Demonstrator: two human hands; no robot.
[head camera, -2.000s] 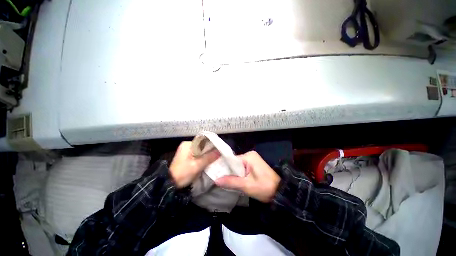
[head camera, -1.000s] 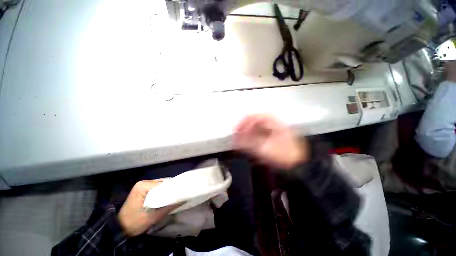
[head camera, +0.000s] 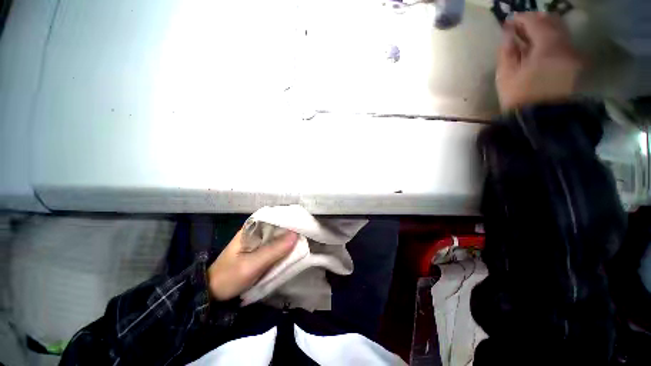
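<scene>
My left hand (head camera: 246, 266) holds a pale fabric piece (head camera: 314, 246) over my lap, below the table's front edge, with the thumb on top of its folds. My right hand (head camera: 537, 61) is far forward at the upper right, over the machine bed, slightly blurred. The dark loops of the scissors (head camera: 508, 8) show just beyond its fingers, at the top edge of the picture. Whether my fingers touch or grip them is hidden.
The white machine table (head camera: 214, 150) spans the view in front of me. A red-rimmed bin (head camera: 442, 250) with pale cloth (head camera: 457, 300) is right of my lap, partly behind my right sleeve. Pale cloth (head camera: 93, 279) lies at lower left. A small dark blurred part (head camera: 448, 13) shows at the top.
My right hand has left the fabric and moved forward and right to the scissors area. My left hand keeps the fabric over the lap. The camera view has shifted.
</scene>
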